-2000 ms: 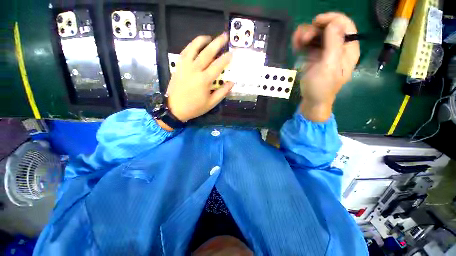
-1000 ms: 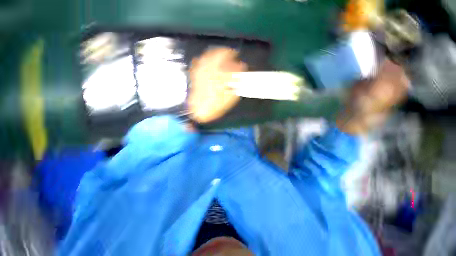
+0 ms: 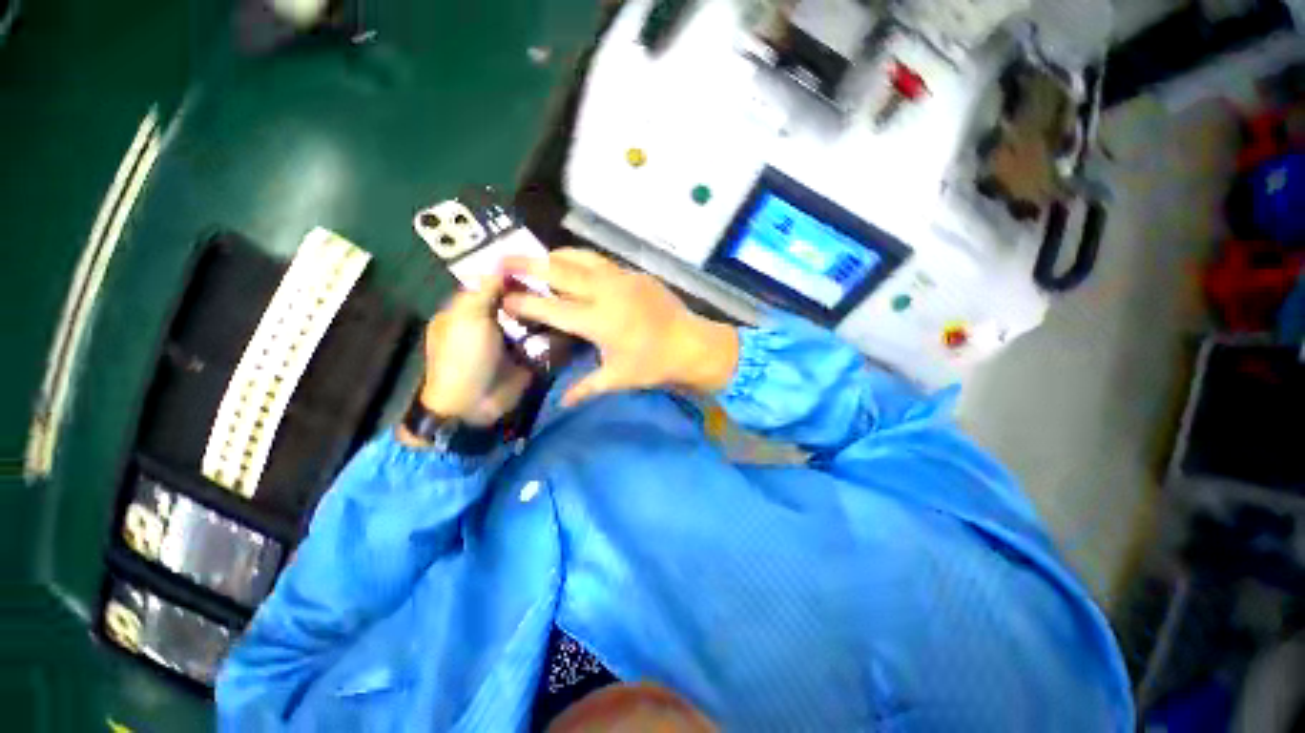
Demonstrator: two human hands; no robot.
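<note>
A phone unit point(image 3: 494, 259) with a pale camera end and three dark lenses is held in front of my chest, tilted, camera end to the upper left. My left hand point(image 3: 467, 354) grips its lower left side. My right hand point(image 3: 626, 322) lies over its lower right part, with fingers on its surface. My hands cover the phone's lower end. No slim tool shows in either hand. The white carrier strip point(image 3: 281, 365) with rows of dots lies across the black tray point(image 3: 191, 358). Two more phone units point(image 3: 205, 543) lie in the tray's near slots.
A white machine point(image 3: 658, 108) stands at the right of the bench, with a blue-lit touchscreen point(image 3: 809, 246), small coloured buttons and a black handle point(image 3: 1069, 244). A yellowish line point(image 3: 95, 294) runs along the green bench point(image 3: 308, 158).
The view has swung right to the machine. The phone has left the tray and is now between both hands. My left hand has let go of the strip. The slim black tool no longer shows.
</note>
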